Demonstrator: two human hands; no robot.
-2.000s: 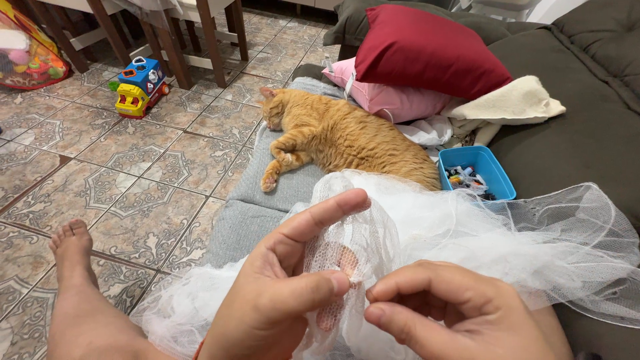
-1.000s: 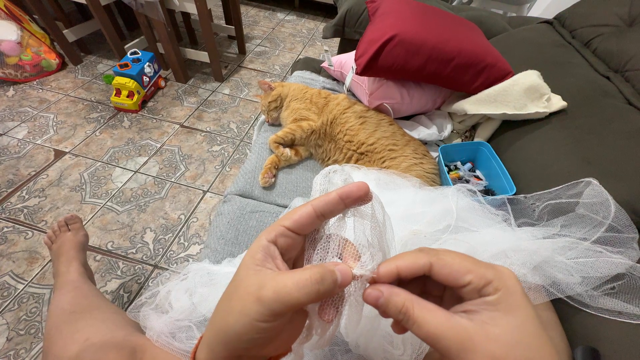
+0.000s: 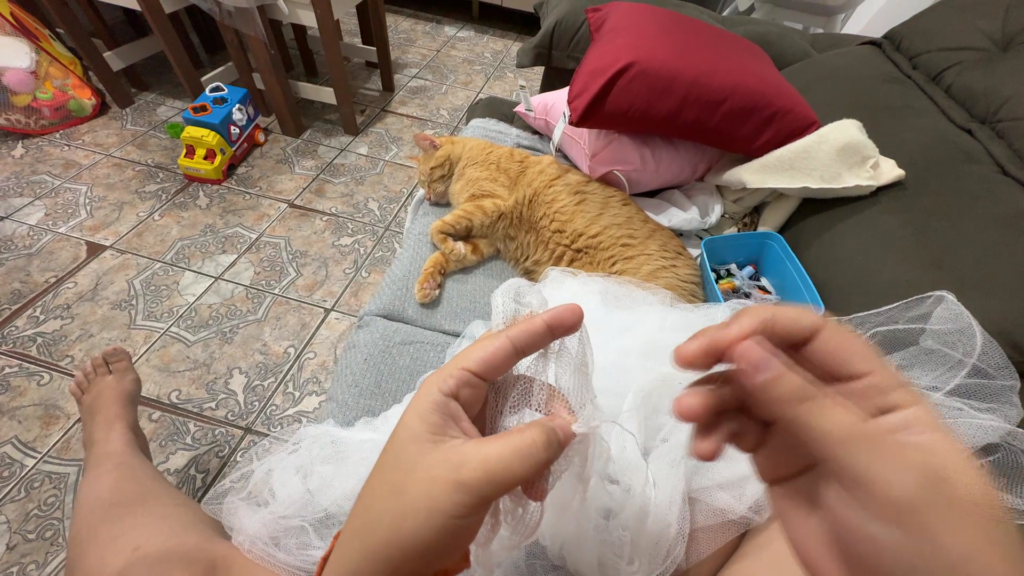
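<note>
White tulle fabric [image 3: 640, 344] lies bunched over my lap and spreads to both sides. My left hand [image 3: 480, 432] pinches a gathered fold of it between thumb and fingers, with the index finger extended and the other fingers partly behind the mesh. A thin white thread trails from the fold near the thumb tip. To the right, my right hand [image 3: 824, 416] is raised above the tulle, blurred, its thumb and index finger close together. Whether it holds a needle or thread cannot be told.
An orange cat [image 3: 552, 208] lies on a grey cushion [image 3: 392, 360] beyond the tulle. A blue plastic container [image 3: 780, 268] with small items stands beside it. Red [image 3: 688, 76] and pink [image 3: 632, 148] pillows rest behind. A toy truck [image 3: 216, 132] and chairs stand on the tiled floor.
My right hand has moved away from the gathered fold, to the right, after its fingertips were close to my left thumb. My left hand keeps its pinch on the tulle.
</note>
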